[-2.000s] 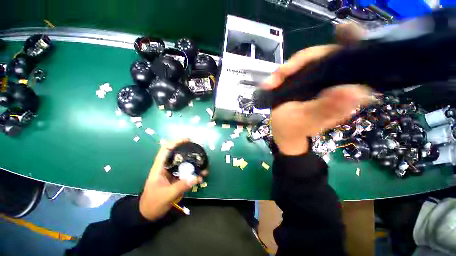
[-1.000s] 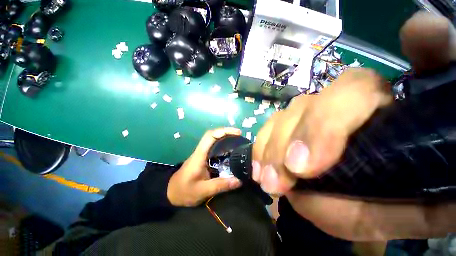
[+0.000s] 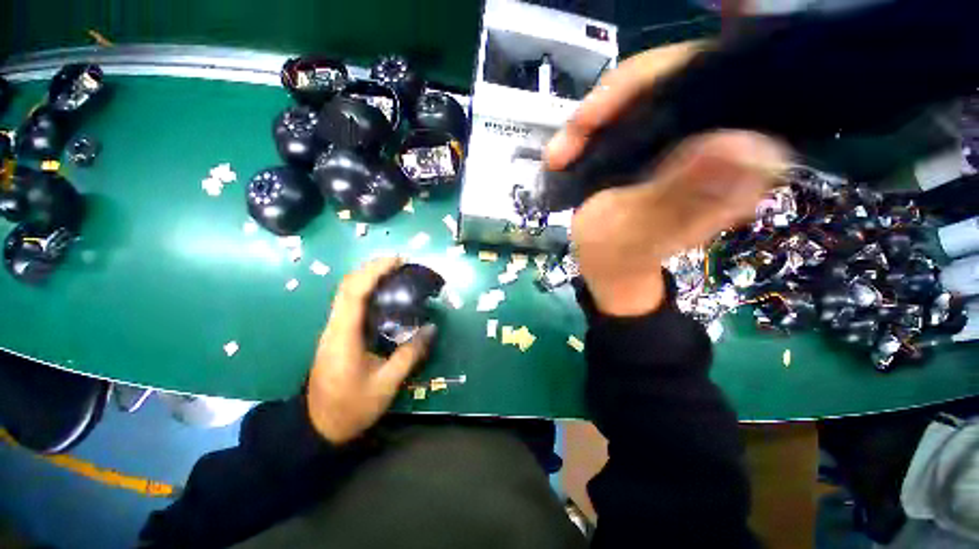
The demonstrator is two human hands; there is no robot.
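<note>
My left hand [image 3: 354, 359] holds a glossy black ball housing [image 3: 405, 303] just above the green bench's near edge, fingers around its left side and thumb at its lower front. A thin lead with a small pale end shows below it. My right hand [image 3: 655, 204] grips the thick black electric screwdriver [image 3: 644, 145], blurred. The screwdriver's tip end is at the front pickup area of the white-grey screw feeder [image 3: 496, 161]; the hand and tool partly cover the feeder. The bit itself is too small to tell.
Black ball housings [image 3: 349, 177] are clustered left of the feeder. More partly assembled balls [image 3: 43, 204] lie at far left. A heap of small wired parts [image 3: 837, 263] lies at right. Pale paper pieces [image 3: 491, 300] are scattered on the green bench [image 3: 161, 311]. A grey-clad sleeve or garment shows at lower right.
A second ago the screwdriver was against the ball in my left hand; now it is at the feeder. The ball has turned and shows more of its smooth shell. The view has shifted.
</note>
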